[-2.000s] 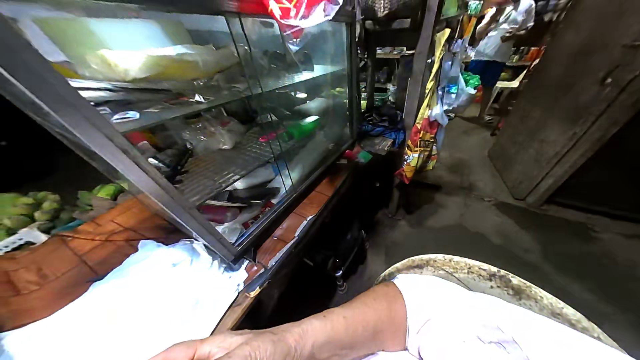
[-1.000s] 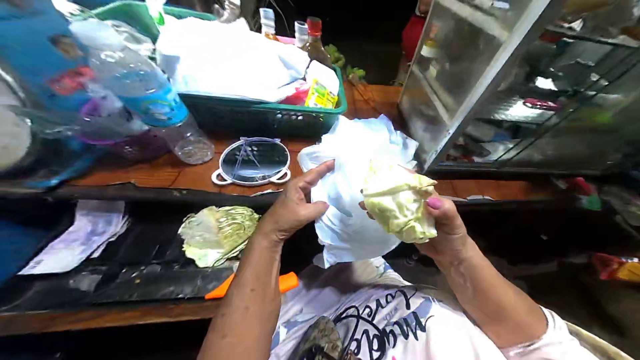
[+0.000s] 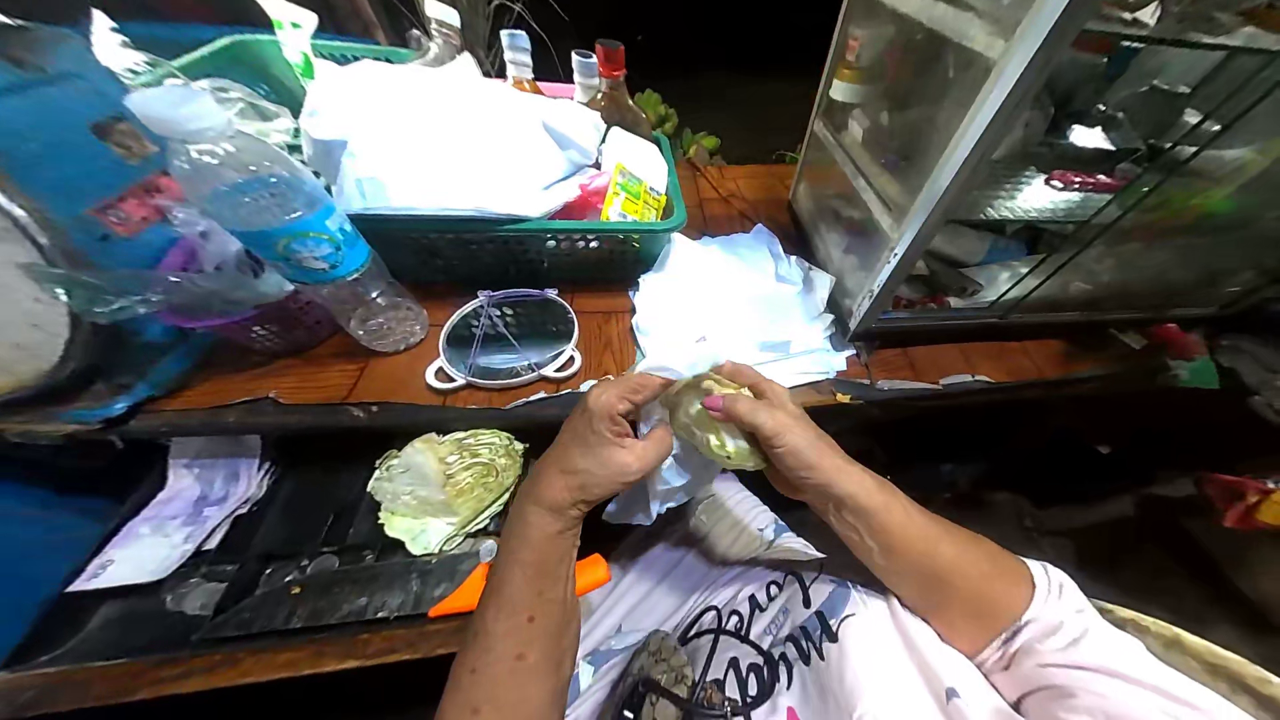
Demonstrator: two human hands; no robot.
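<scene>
My right hand (image 3: pixel 785 430) grips a small piece of pale green cabbage (image 3: pixel 715 425). Beside it, my left hand (image 3: pixel 605 440) pinches the edge of thin white paper (image 3: pixel 655 485) that hangs below the cabbage. Behind both hands lies a stack of white paper sheets (image 3: pixel 735 295) on the wooden counter. Left of my left forearm, a cut half cabbage (image 3: pixel 448 488) rests on the lower black shelf. In front of it lies a knife with a dark wide blade (image 3: pixel 340 592) and an orange handle (image 3: pixel 593 573), part of which my forearm hides.
A round white-framed mirror (image 3: pixel 510 338) and a leaning plastic bottle (image 3: pixel 310 235) are on the counter (image 3: pixel 320 375). Behind them stands a green basket (image 3: pixel 520 225) with paper and bottles. Banknotes (image 3: pixel 180 510) lie at lower left. A glass display case (image 3: pixel 900 220) stands at right.
The view has swung from the display case to the counter. Since one second ago, the cabbage piece has moved left, close to my left hand, which now holds the paper's edge.
</scene>
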